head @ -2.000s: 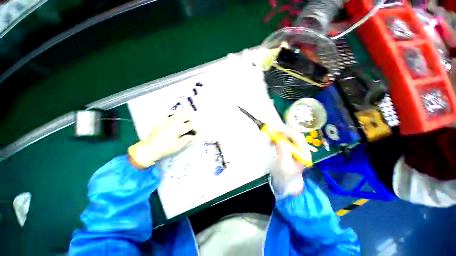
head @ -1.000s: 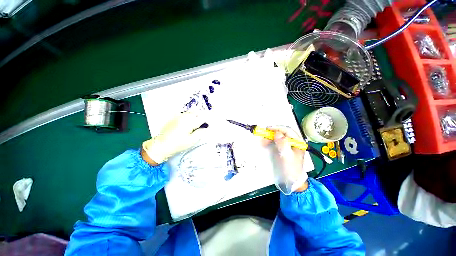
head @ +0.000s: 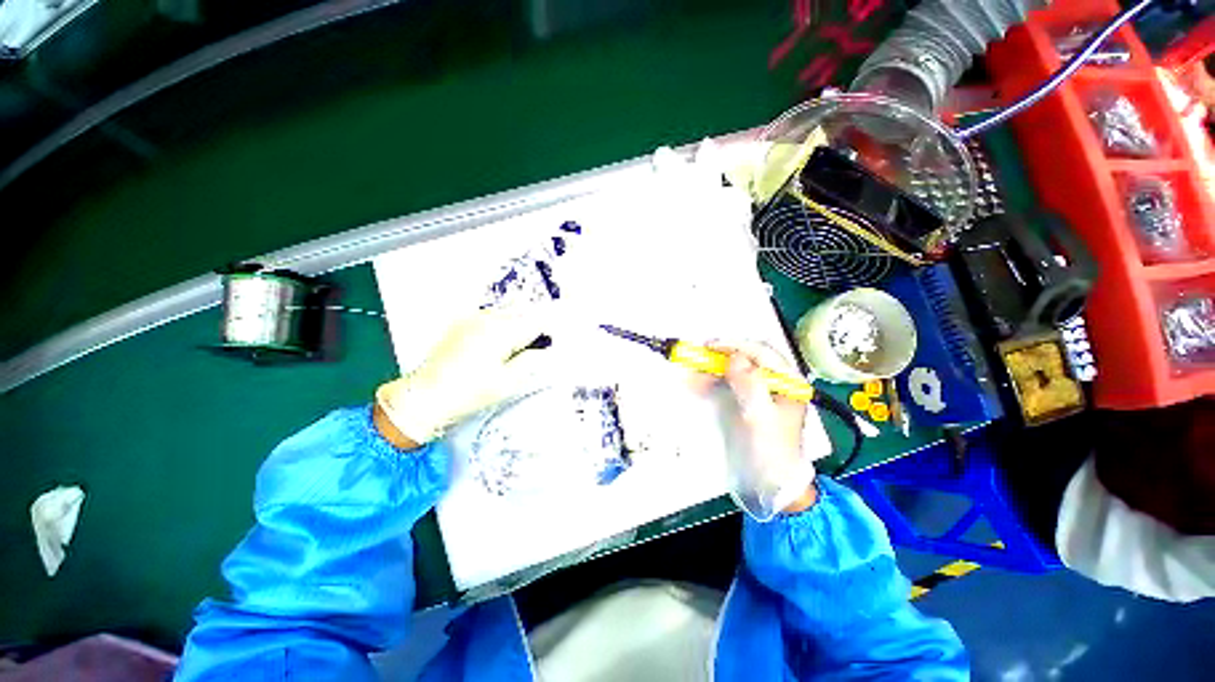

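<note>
My left hand [head: 460, 373], in a cream glove, holds a small black part [head: 538, 342] at its fingertips above the white sheet [head: 653, 267]. My right hand [head: 766, 426], in a thin whitish glove, grips the yellow handle of a soldering iron [head: 740, 369]. The iron's dark tip points left, a short way right of the black part and apart from it. Small dark parts [head: 526, 280] lie on the far side of the sheet. A clear bag of parts [head: 513, 446] and a row of dark bits [head: 609, 433] lie nearer me.
A solder spool [head: 260, 313] stands left. Right are a cream cup [head: 889, 320] with silvery filling, orange-yellow round pieces [head: 869, 400], a fan guard [head: 815, 247], an iron stand with sponge [head: 1042, 380], a hose [head: 933, 60] and a red bin [head: 1119, 240]. A person's white sleeve [head: 1133, 533] shows at right.
Compared with two seconds ago, the iron lies flatter, with its tip closer to my left hand and the black part. The whole view has shifted. Little differs from one second ago.
</note>
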